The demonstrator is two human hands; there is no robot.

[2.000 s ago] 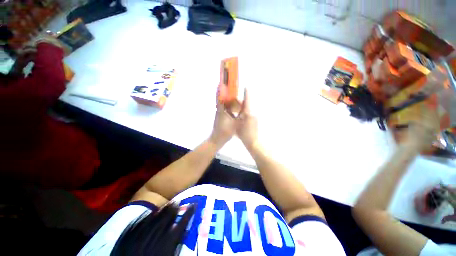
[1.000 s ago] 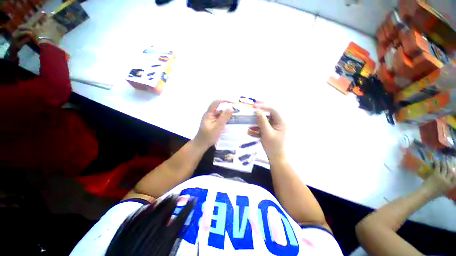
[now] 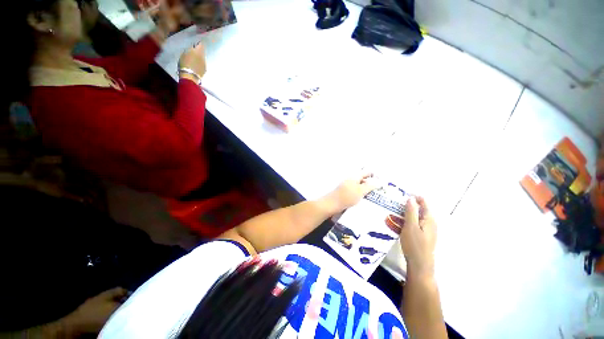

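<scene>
A retail carton is held at the table's near edge with its white back panel up, showing a dark title strip, an orange-brown coil picture and small black product pictures. My left hand grips its upper left corner. My right hand grips its upper right side, thumb on top. The fingers under the carton are hidden. A second carton lies on the white table ahead to the left, white panel up with an orange side.
Black bags lie at the far table edge. A flat orange box and a tangled heap of black parts lie at the right. A person in red sits at the left, hands over the table.
The view has swung left. The carton was upright with its orange side showing, then turned to its white back panel, and is still held in both hands. The right neighbour has left the view.
</scene>
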